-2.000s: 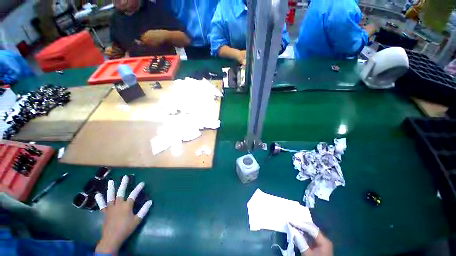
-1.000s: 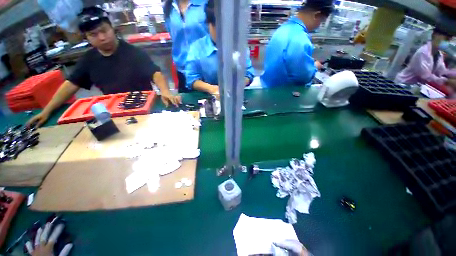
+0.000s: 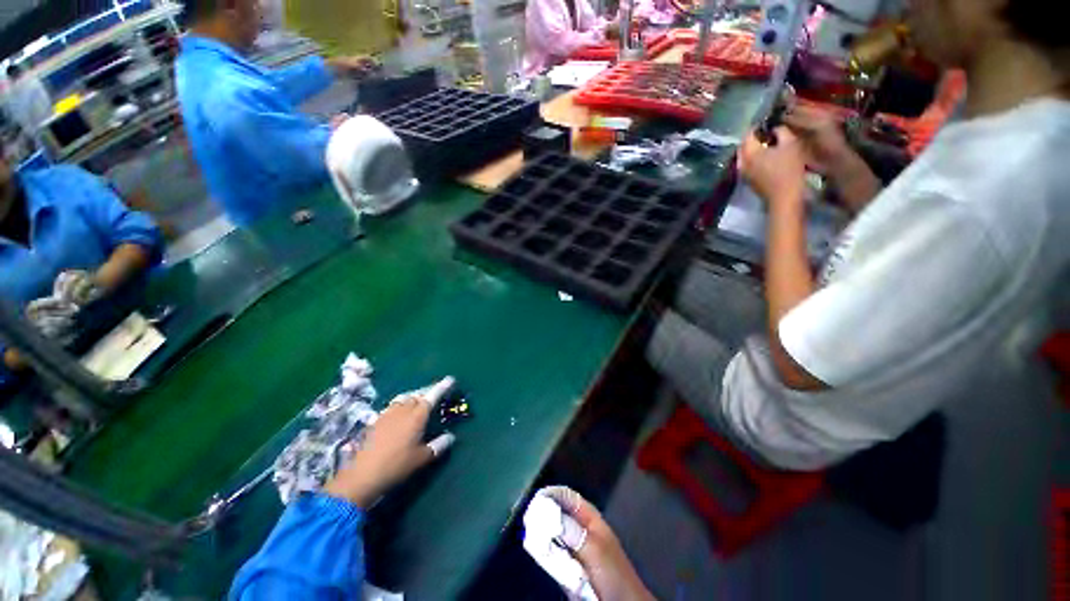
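Note:
My left hand (image 3: pixel 393 448), in white finger cots and a blue sleeve, reaches over the green bench. Its fingers are apart beside a small black item with yellow marks (image 3: pixel 455 409), not closed on it. My right hand (image 3: pixel 601 556) is at the bottom, past the bench's edge, with its fingers closed on a folded white cloth (image 3: pixel 549 538). I cannot tell whether anything is inside the cloth. A crumpled grey-white heap of wipes (image 3: pixel 315 444) lies left of my left hand, partly behind it.
A black compartment tray (image 3: pixel 575 223) lies at the bench's right edge. A white rounded housing (image 3: pixel 370 167) and more black trays (image 3: pixel 452 117) stand at the far side. A person in a white shirt (image 3: pixel 927 282) sits close at right by a red stool (image 3: pixel 727 487). Workers in blue are at left.
The view has swung right. My left hand has left the dark watch pieces and come over beside the small black item. My right hand has moved off the bench top with white cloth.

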